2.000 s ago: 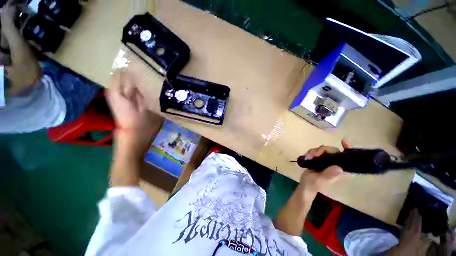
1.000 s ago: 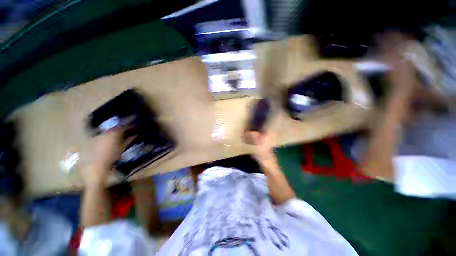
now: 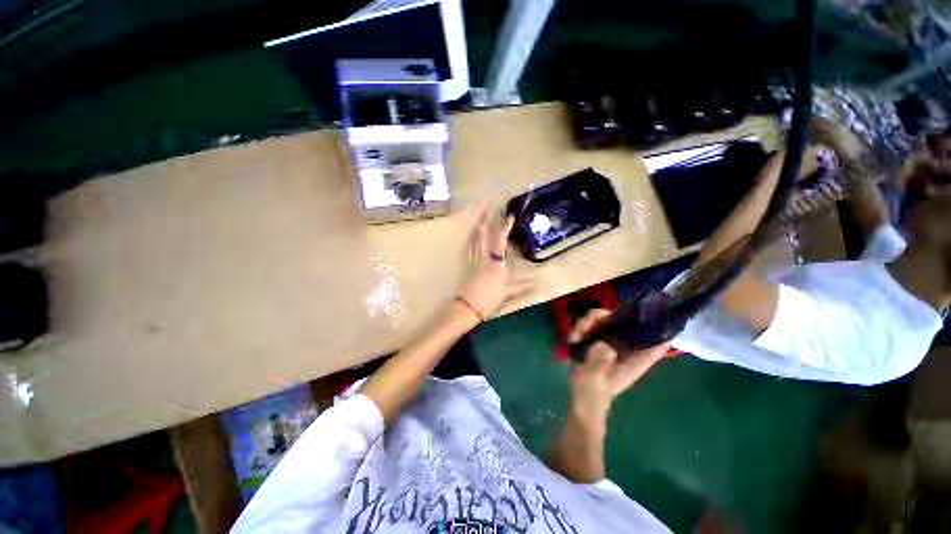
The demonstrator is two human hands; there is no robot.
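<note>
A black housing (image 3: 568, 217) with a silver-white round component lies on the tan bench, right of the screw feeder. My left hand (image 3: 494, 273) is at the housing's left end with its fingers spread. It looks empty; whether a fingertip touches the housing I cannot tell. My right hand (image 3: 605, 360) is closed around the black electric screwdriver (image 3: 647, 321), held in front of the bench edge, below the housing. A thick black cable runs up from the screwdriver.
The blue and white screw feeder (image 3: 396, 141) stands at the bench's back. A white and black flat mat (image 3: 709, 186) lies right of the housing. Another worker's arms (image 3: 751, 245) reach over the right side. Black housings (image 3: 657, 110) stand in a row behind. A red stool (image 3: 574, 313) shows below the bench.
The view has swung right. The two housings that lay on the left are out of view. My left hand has moved from them to the single housing on the right. My right hand still holds the screwdriver.
</note>
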